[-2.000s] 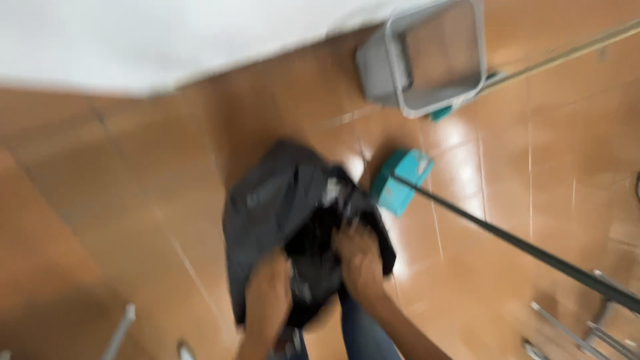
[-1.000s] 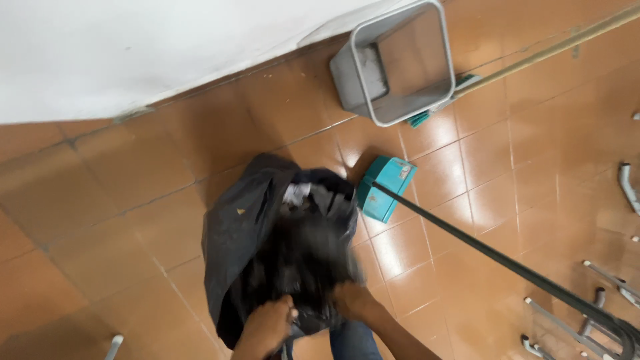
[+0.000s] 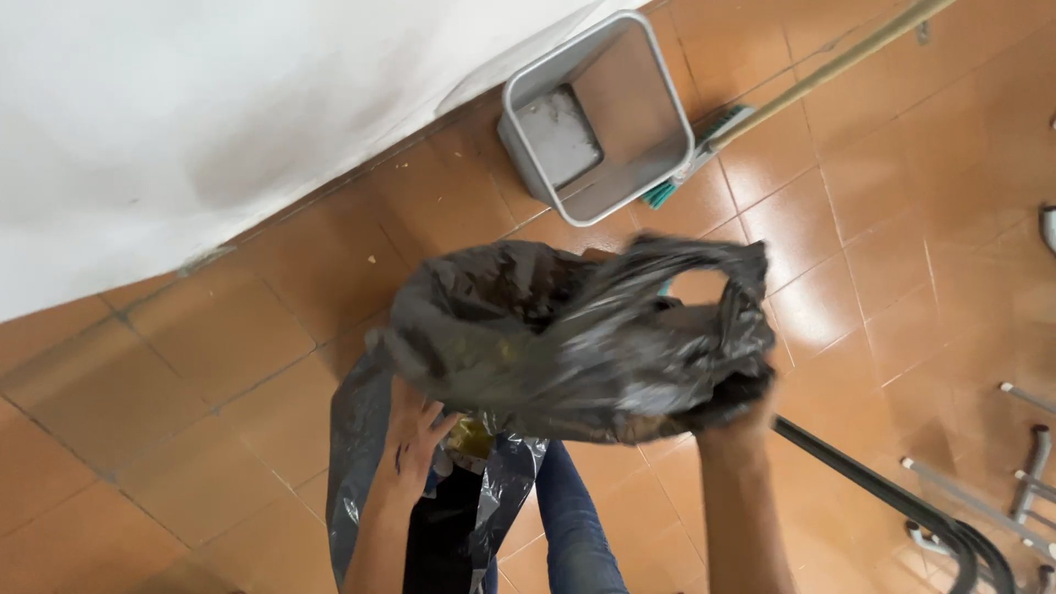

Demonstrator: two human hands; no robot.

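Note:
A black plastic bag with a looped handle is held up across the middle of the view, somewhat blurred. My right hand grips its right end, the fingers mostly hidden by the plastic. Below and to the left, a larger black garbage bag hangs open, with a yellowish item and other refuse at its mouth. My left hand is at that mouth, under the left end of the raised bag, fingers spread; whether it grips any plastic I cannot tell.
A grey plastic waste bin stands by the white wall. Beside it lies a broom head with teal bristles on a pale pole. A dark handle runs to the lower right, near metal furniture legs. Crumbs dot the tiled floor.
A black bag with a looped handle is now raised in my right hand, over the larger bag. The teal dustpan, plain to see a second ago, is now almost wholly covered by it.

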